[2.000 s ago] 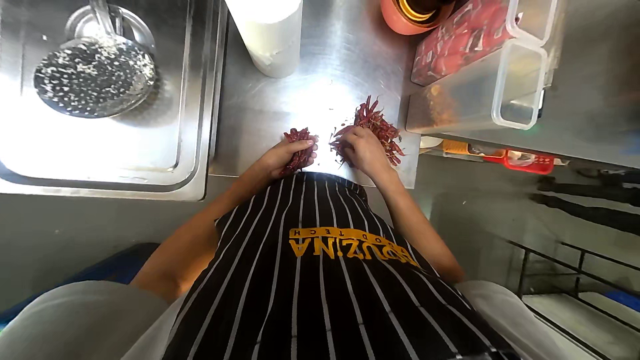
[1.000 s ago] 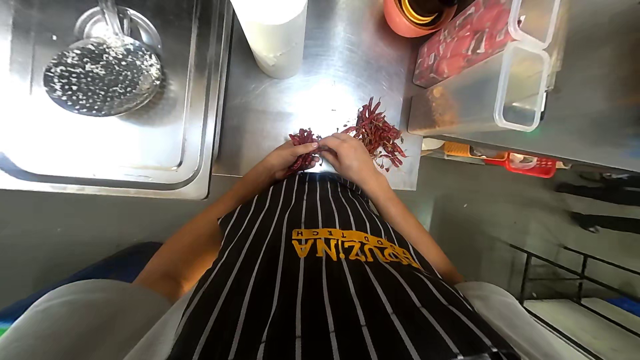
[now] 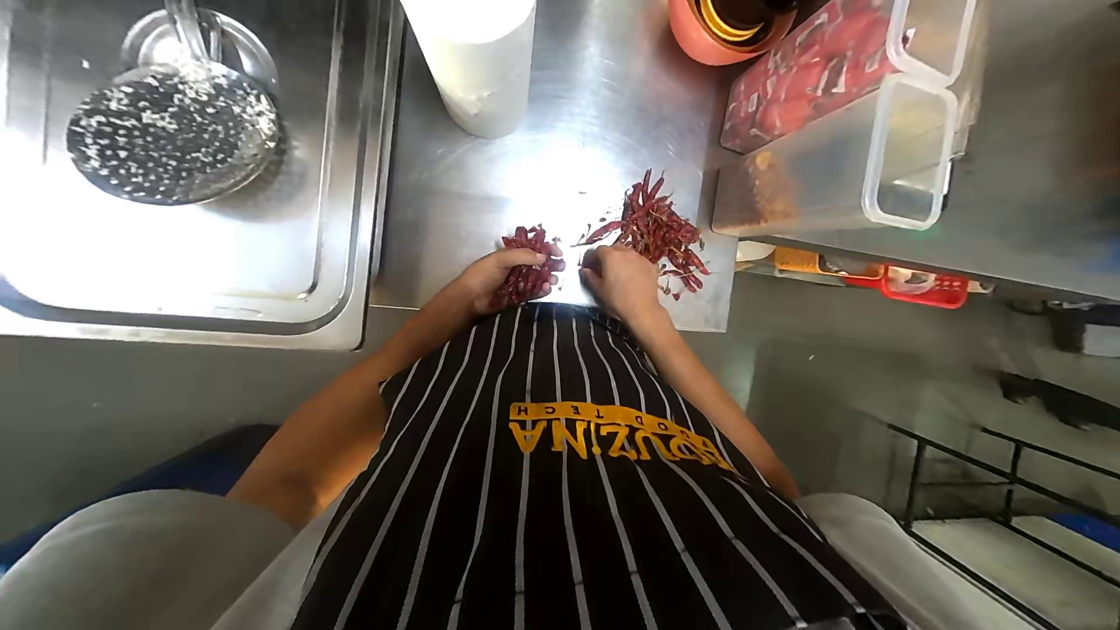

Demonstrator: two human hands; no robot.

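Dried red chillies (image 3: 528,278) fill my left hand (image 3: 499,276), whose fingers curl around the bunch just above the apron's top edge. My right hand (image 3: 619,278) is a short way to the right, beside the near left side of a loose pile of dried red chillies (image 3: 663,229). Its fingertips are curled and partly hidden, so I cannot tell whether anything is between them. Small stem bits and seeds lie on the steel counter (image 3: 455,201) between the hands and the pile.
A steel sink basin (image 3: 219,262) with a perforated ladle (image 3: 173,133) is on the left. A white container (image 3: 481,79) stands behind the hands. Right of the counter are a clear bin of red packets (image 3: 809,79), another clear bin (image 3: 801,184) and an orange bowl (image 3: 713,44).
My right hand has moved from beside the left hand's chillies back towards the pile on the right. The left hand still holds its bunch in about the same place.
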